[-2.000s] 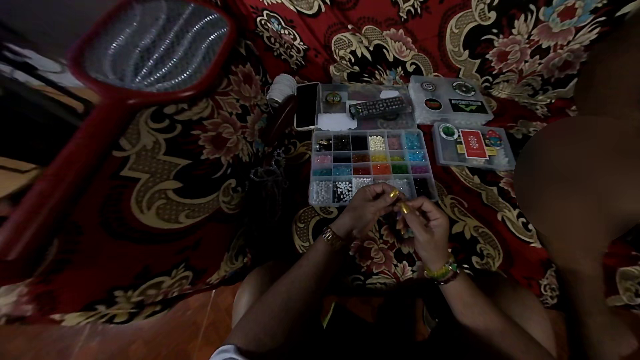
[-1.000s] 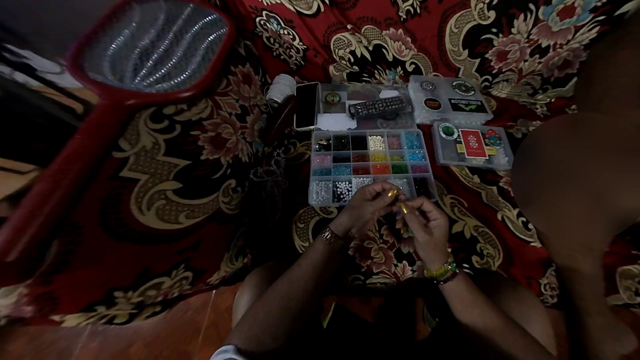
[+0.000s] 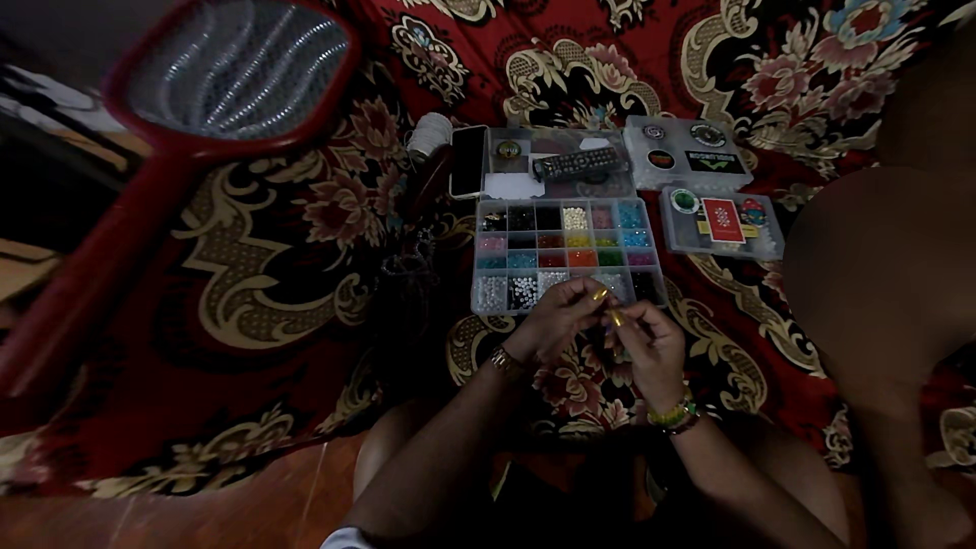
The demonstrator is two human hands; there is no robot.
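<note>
My left hand (image 3: pixel 563 316) and my right hand (image 3: pixel 650 347) meet fingertip to fingertip over the near edge of a clear plastic bead organizer (image 3: pixel 568 258). Both have thumb and fingers pinched together around something too small and dark to make out, perhaps beads on a thread. A metal-banded watch is on my left wrist; beaded bracelets (image 3: pixel 674 415) circle the right one. The organizer's compartments hold beads of many colours, with white ones (image 3: pixel 524 293) in the near row. Its raised lid (image 3: pixel 518 185) lies behind, with a dark remote control (image 3: pixel 576 163) on it.
A smartphone (image 3: pixel 468 162) and a spool of white cord (image 3: pixel 431 137) lie left of the lid. Two stickered plastic cases (image 3: pixel 688 152) (image 3: pixel 720 223) sit to the right, beside another person's bare leg (image 3: pixel 869 305). A red racket-shaped swatter (image 3: pixel 229 145) looms at left, above the floral cloth (image 3: pixel 267 320).
</note>
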